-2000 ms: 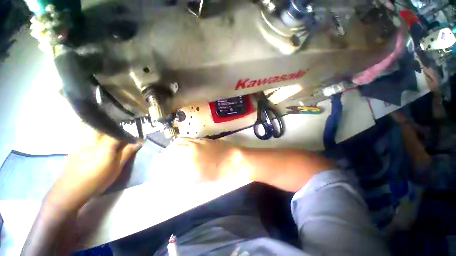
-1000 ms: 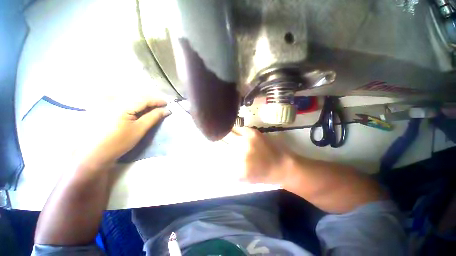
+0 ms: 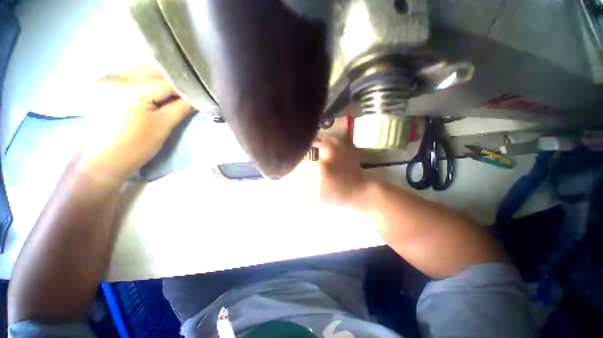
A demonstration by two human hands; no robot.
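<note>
A pale blue-looking cloth piece (image 3: 49, 135) lies on the white table under my left hand and runs toward the sewing machine head. My left hand (image 3: 135, 122) rests on it left of the head, fingers bent; whether they pinch cloth is unclear. A dark-edged cloth end (image 3: 239, 171) shows just below the head. My right hand (image 3: 340, 173) is right of the needle area, fingers bent, its fingertips partly hidden by the head and glare. The machine head (image 3: 271, 79) hides the needle. A cream ribbed knob (image 3: 380, 132) with a spring sits on its front.
Black-handled scissors (image 3: 430, 162) and a yellow-green handled tool (image 3: 489, 156) lie right of my right hand. A blue strip (image 3: 522, 181) hangs at the table's right. Dark cloth (image 3: 5, 198) lies at the far left edge. The white table's front edge (image 3: 264, 264) is before my lap.
The view has moved closer to the head. My left hand has moved left and up in the picture. The dark-edged cloth end now shows below the head.
</note>
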